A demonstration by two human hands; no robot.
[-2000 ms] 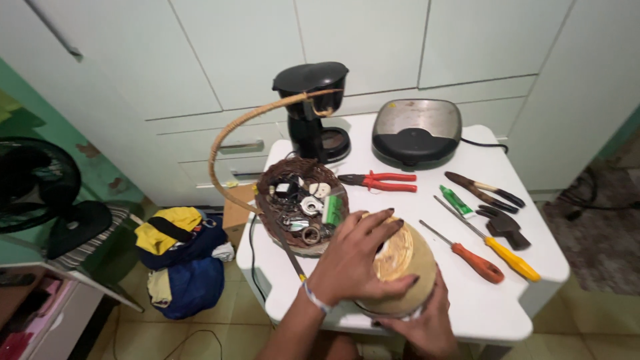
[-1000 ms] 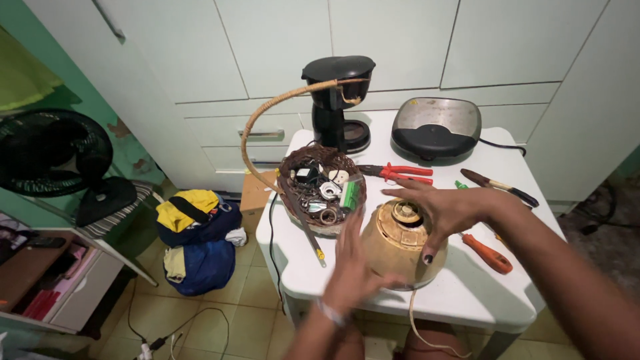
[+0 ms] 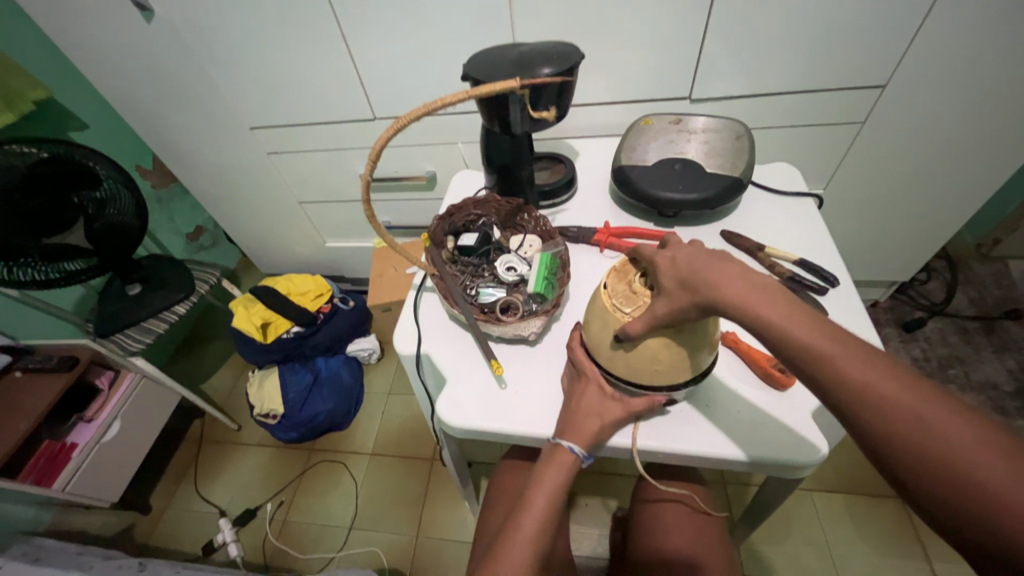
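A yellowed, dome-shaped appliance housing [image 3: 652,340] with a dark band near its base stands on the white plastic table [image 3: 512,408], its cord hanging over the front edge. My left hand [image 3: 596,392] holds its lower left side. From above, my right hand [image 3: 676,280] grips its top, fingers spread over the opening. Left of the housing is a wicker basket [image 3: 444,228] of small parts, with a hacksaw [image 3: 468,316] with a wrapped, curved frame leaning across it. Red-handled pliers [image 3: 616,236] lie behind the housing; an orange-handled screwdriver [image 3: 756,360] and worn pliers [image 3: 780,260] lie to its right.
A black coffee maker [image 3: 520,120] and a grill press [image 3: 682,164] stand at the table's back, before white cabinets. Bags of clothes [image 3: 308,392] sit on the tiled floor at the left, near a black fan [image 3: 68,216] and loose cables with a plug adapter [image 3: 226,536].
The housing was tilted between both hands two seconds ago; now it stands upright. My right hand has closed in on its top, and my left hand has moved down to its lower side.
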